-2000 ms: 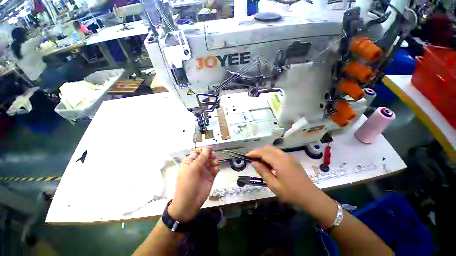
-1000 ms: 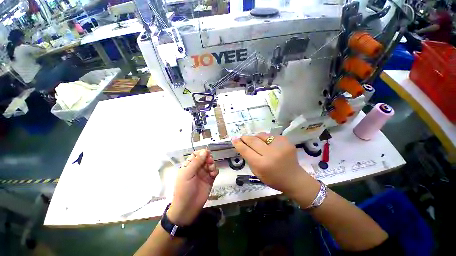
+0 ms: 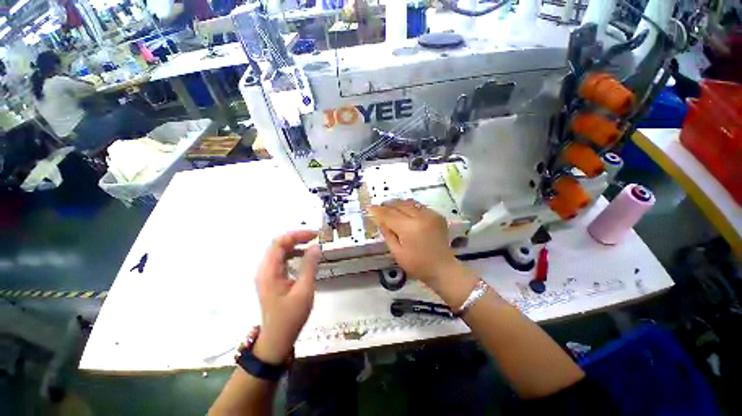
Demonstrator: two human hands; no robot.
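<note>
The white JOYEE coverstitch machine [image 3: 504,154] stands in front of me. Its needle and presser-foot cluster [image 3: 333,199] is at the left end of the head, above the needle plate. My right hand [image 3: 415,244] is over the bed, just right of the needles, its fingertips pinched on the slim tweezers, which are mostly hidden and blurred. My left hand [image 3: 286,280] is at the front left corner of the bed, thumb and forefinger apart, with nothing visible between them. Any thread there is too fine to see.
Black snips [image 3: 423,308] lie at the table's front. A red screwdriver [image 3: 541,266] and pink thread cone [image 3: 621,214] are to the right, near orange tension knobs [image 3: 608,93]. A dark scrap [image 3: 140,262] lies left. A blue basket [image 3: 651,374] is lower right; a person [image 3: 61,97] is far left.
My right hand has moved up and left from the bed's front edge to beside the needles. My left hand has moved slightly left and its pinched fingers have parted.
</note>
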